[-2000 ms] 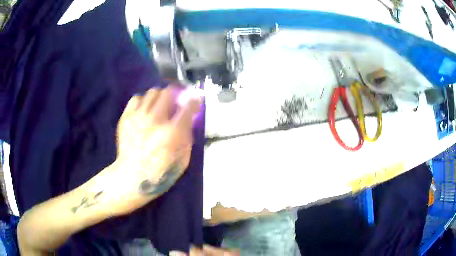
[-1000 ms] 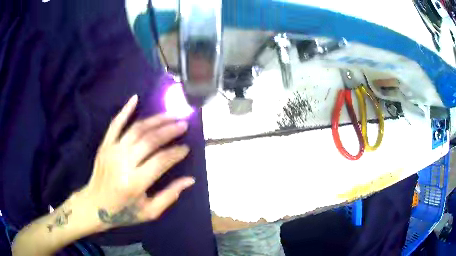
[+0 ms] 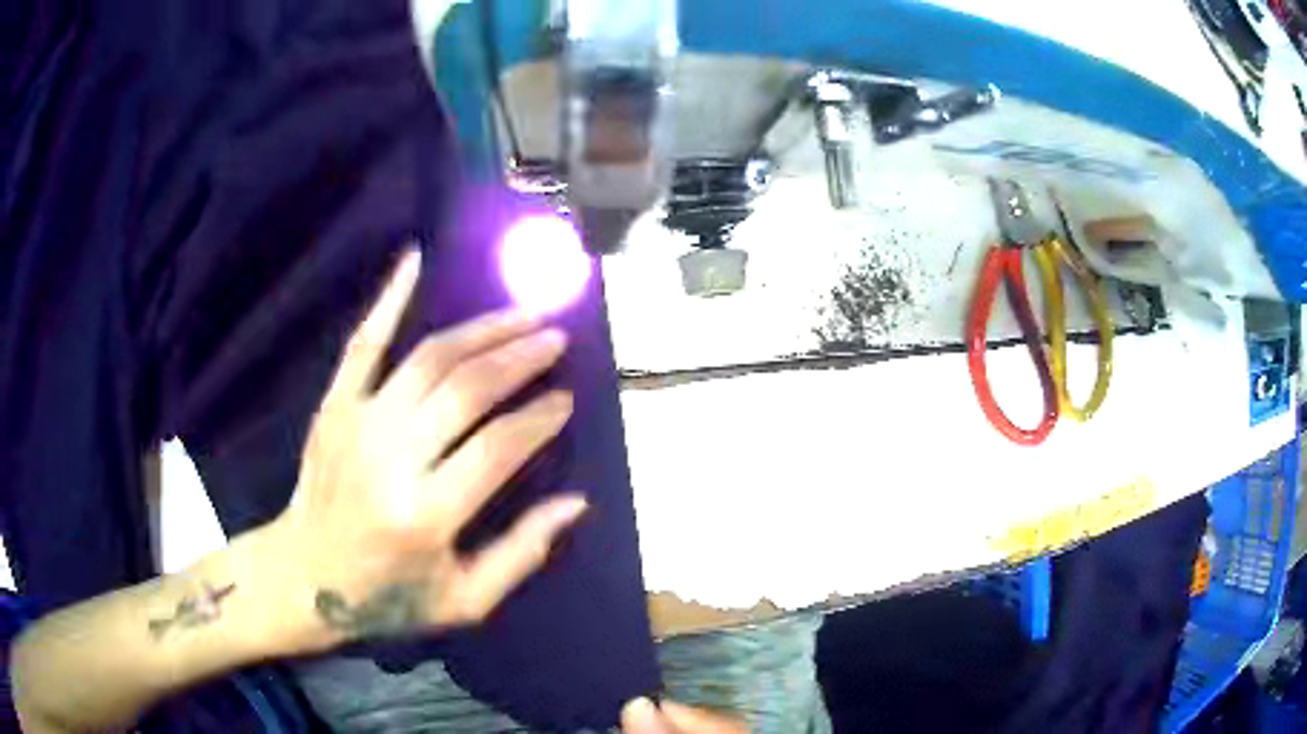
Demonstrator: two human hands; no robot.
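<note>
A dark navy cloth panel (image 3: 530, 602) lies over the left of the table, its straight edge running down from the machine's needle area. My left hand (image 3: 444, 452) rests flat on it, palm down, fingers spread, just below the glowing machine lamp spot (image 3: 545, 264). My right hand (image 3: 681, 717) is cut off by the bottom edge; only fingertips show, at the cloth's lower right edge, and whether they pinch it is unclear. The sewing machine head (image 3: 889, 50) is above, with a blurred shiny part (image 3: 616, 129) hiding the needle.
Scissors (image 3: 1021, 344) with red and yellow handles lie right of the machine. The white table (image 3: 860, 473) has a chipped brown front edge and a yellow patch. A blue basket (image 3: 1233, 574) stands at lower right, beside dark cloth (image 3: 1132, 631). Grey-clad lap shows below.
My left hand has gone from bunched fingers near the needle to flat and spread, lower on the cloth. My right fingertips left the frame and are back at the bottom. The view has shifted.
</note>
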